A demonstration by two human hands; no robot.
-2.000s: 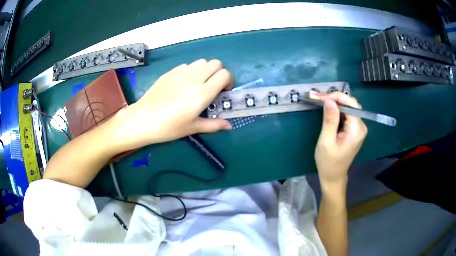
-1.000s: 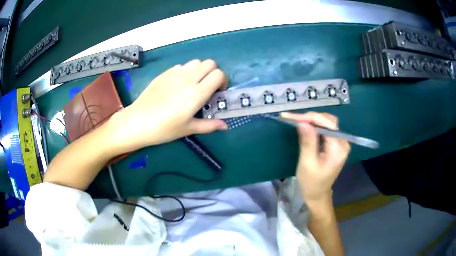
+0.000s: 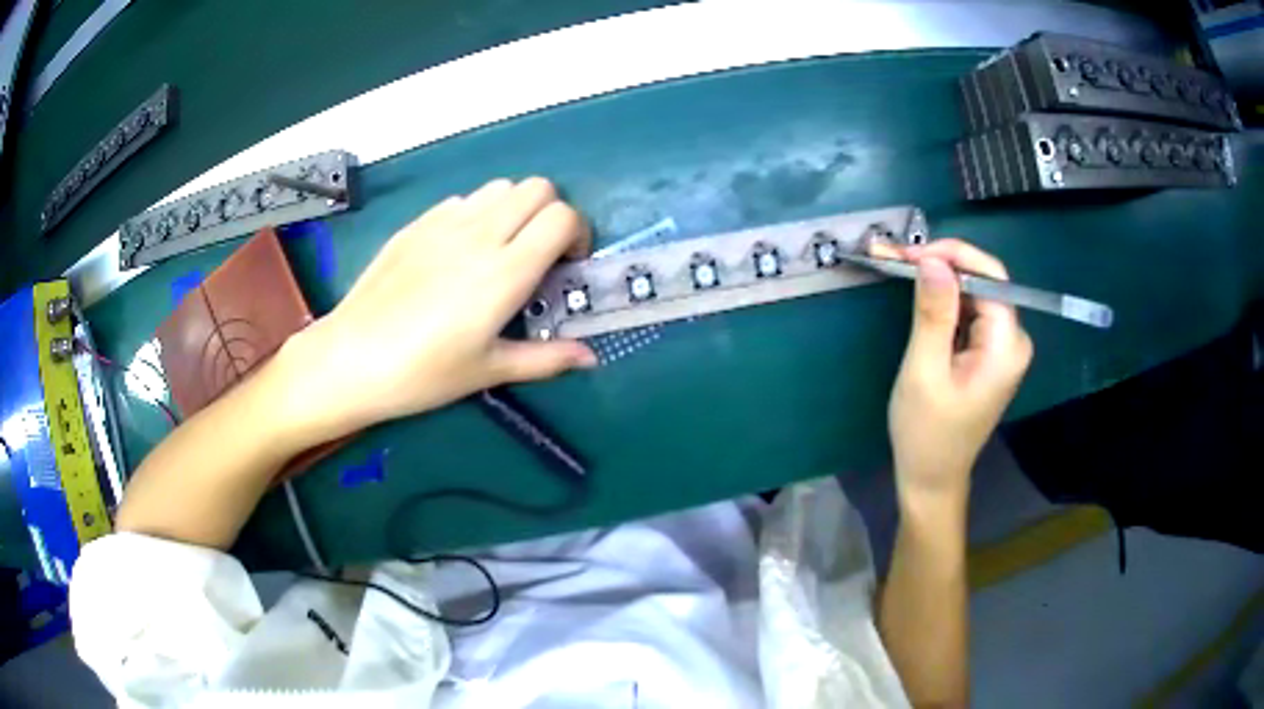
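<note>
A grey multi-cavity bar [image 3: 735, 290] lies on the green mat, with a row of round openings holding small pale parts. My left hand [image 3: 444, 298] grips the bar's left end, thumb in front and fingers behind. My right hand [image 3: 959, 346] holds silver tweezers [image 3: 1033, 297] like a pen. The tweezers' tip is at the second opening from the right; whether it holds a part is too small to tell. A small dotted sheet [image 3: 631, 342] sticks out from under the bar's front edge near my left thumb.
A corded black pen tool [image 3: 534, 432] lies below the bar. At left are a brown square plate [image 3: 239, 326], blue tape [image 3: 363, 468] and a blue-yellow instrument [image 3: 63, 416]. A spare bar [image 3: 236, 208] lies by the white strip [image 3: 555, 69]. A bar stack [image 3: 1095, 118] is at right.
My right hand moved the tweezers from the dotted sheet at the bar's front edge up to an opening near its right end. My left hand stays on the bar. The whole view shifted slightly.
</note>
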